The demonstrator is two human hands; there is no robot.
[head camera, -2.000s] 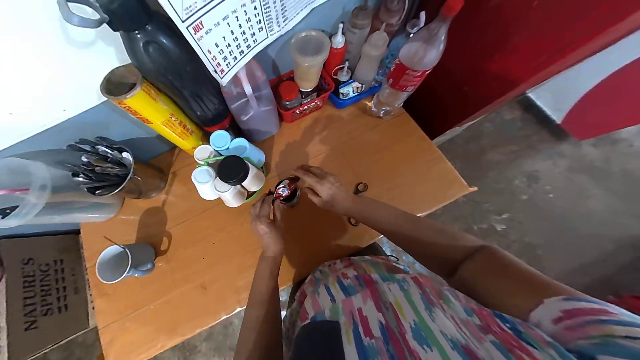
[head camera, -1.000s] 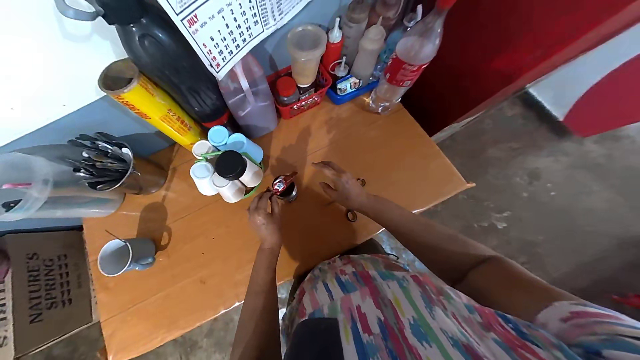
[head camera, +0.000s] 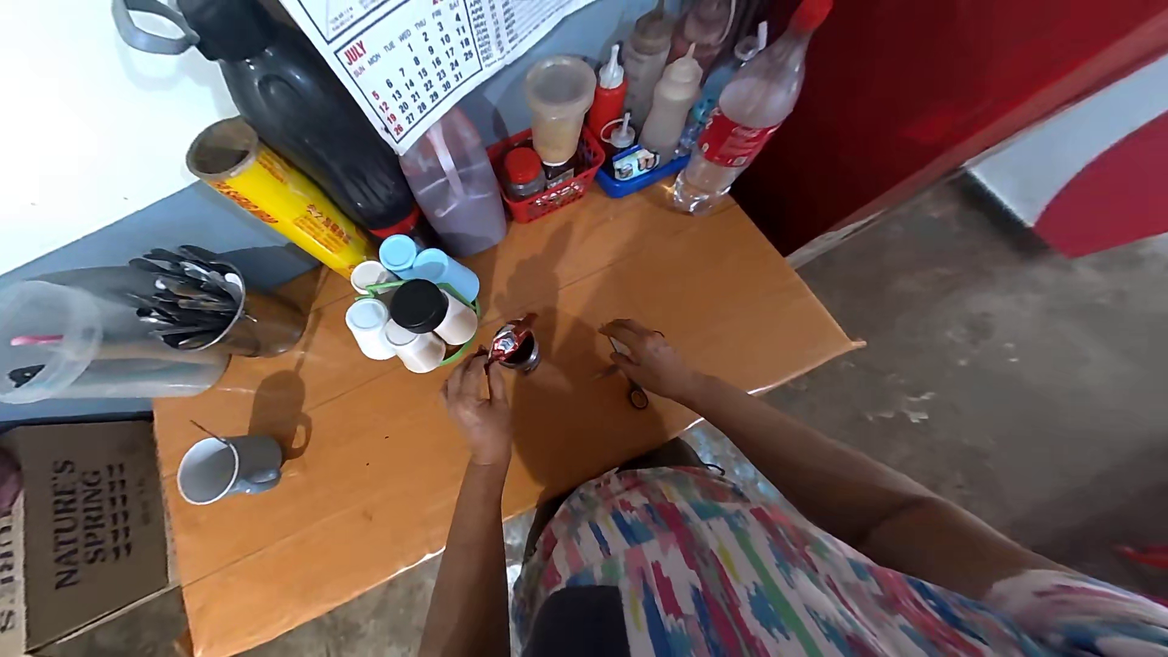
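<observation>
Near the middle of the wooden table, my left hand pinches the edge of a red and brown sachet, which is tilted over the mouth of a small dark jar. Whether anything flows out of it is too small to tell. To the right, my right hand rests over a pair of scissors, fingers on or close to the blades; one dark handle ring shows below the hand. Just left of the sachet stands a green basket of white and blue lidded bottles.
A grey mug with a utensil stands at the left, below a container of dark-handled cutlery. Along the wall are a yellow roll, a pink-tinted pitcher, a red basket, a blue tray and a plastic bottle.
My right hand was at the sachet two seconds ago; it has moved away from it to the right and down to the scissors. My left hand has stayed at the sachet.
</observation>
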